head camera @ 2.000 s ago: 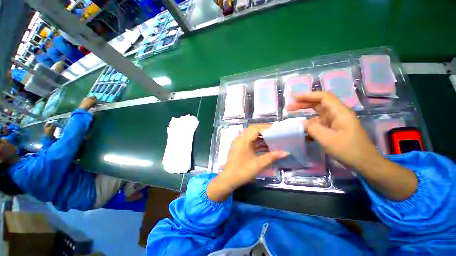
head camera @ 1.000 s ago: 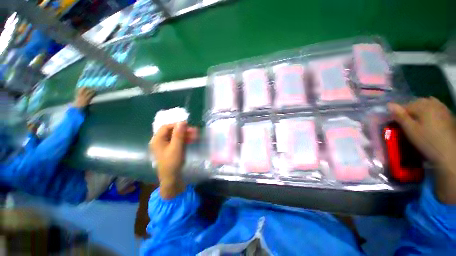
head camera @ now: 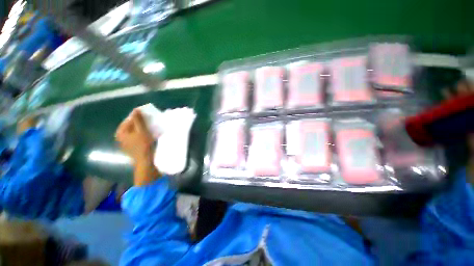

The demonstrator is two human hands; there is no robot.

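Note:
My left hand (head camera: 136, 136) pinches a white empty sleeve (head camera: 150, 117) just left of the stack of empty sleeves (head camera: 176, 139) on the dark green bench. My right hand (head camera: 462, 92), blurred and partly cut off at the right edge, holds a red phone (head camera: 442, 120) above the right end of the clear plastic tray (head camera: 249, 181). The tray has two rows of pockets, with several sleeved phones (head camera: 358, 155) showing pink through the sleeves. The lower right pocket shows pale pink, but its contents are too blurred to tell.
A green conveyor belt (head camera: 291, 31) with a pale metal edge (head camera: 192, 82) runs beyond the tray. A metal upright (head camera: 112, 49) crosses the upper left. More trays (head camera: 112, 70) lie on the belt. Another worker's blue sleeve (head camera: 31, 169) is at the left. A cardboard box (head camera: 21, 241) is at lower left.
My left hand has moved left from the sleeve stack with a sleeve in its fingers. My right hand has lifted the red phone out of the tray's right end, toward the right edge.

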